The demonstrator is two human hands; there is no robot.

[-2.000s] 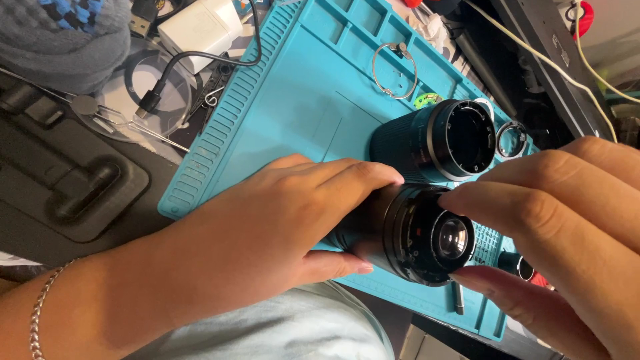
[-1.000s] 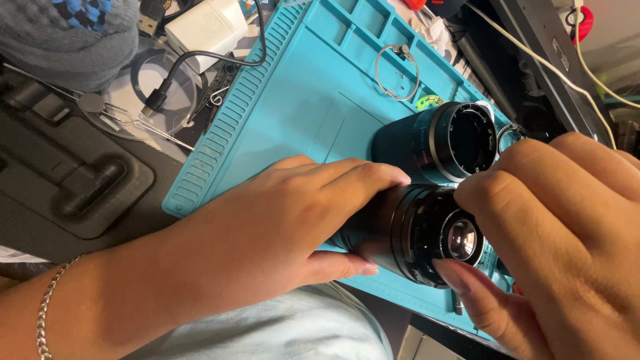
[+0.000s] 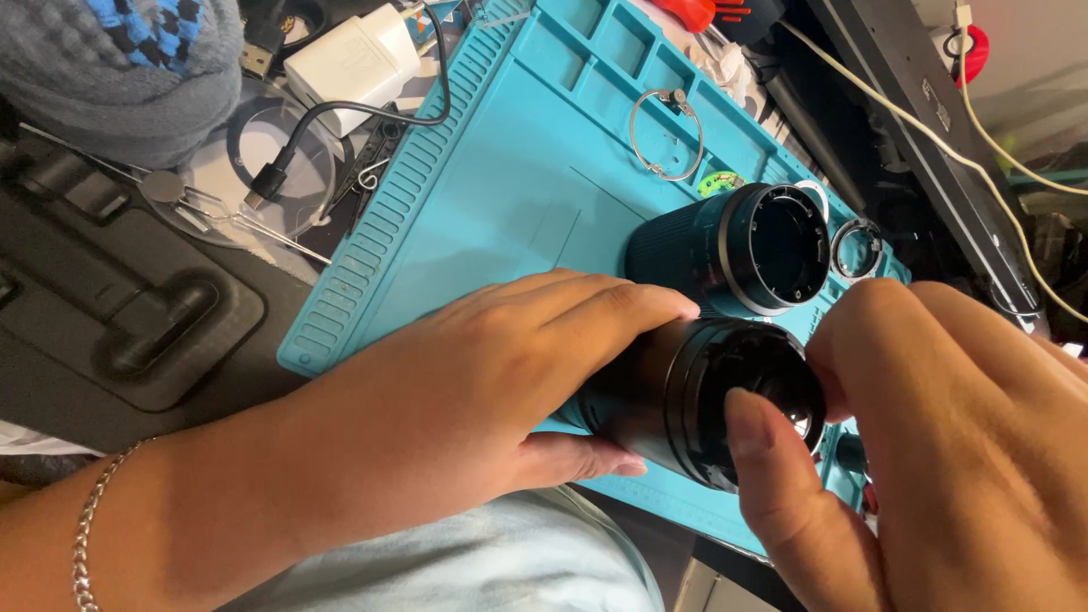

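My left hand (image 3: 544,365) is wrapped around a black camera lens barrel (image 3: 654,391), which lies tilted over a teal silicone work mat (image 3: 510,170). Thumb and bent forefinger of my right hand (image 3: 918,425) touch the rim at the barrel's right end, partly covering the glass there. Just above it on the mat stands a second black lens barrel (image 3: 705,251) with an open end and a pale metal band. A black ring (image 3: 857,249) lies to its right, and a thin metal ring (image 3: 667,136) and a small green circuit board (image 3: 722,184) lie above it.
Left of the mat are a white charger plug (image 3: 353,64), a black USB cable (image 3: 319,110), a clear round lid (image 3: 314,183), tweezers (image 3: 280,234) and a black moulded case (image 3: 127,314). Grey cloth (image 3: 153,93) fills the upper left corner. A cream cable (image 3: 935,140) crosses at the right.
My right hand's fingers have curled in over the rim of the held barrel, covering more of the glass than before. My left hand keeps its hold.
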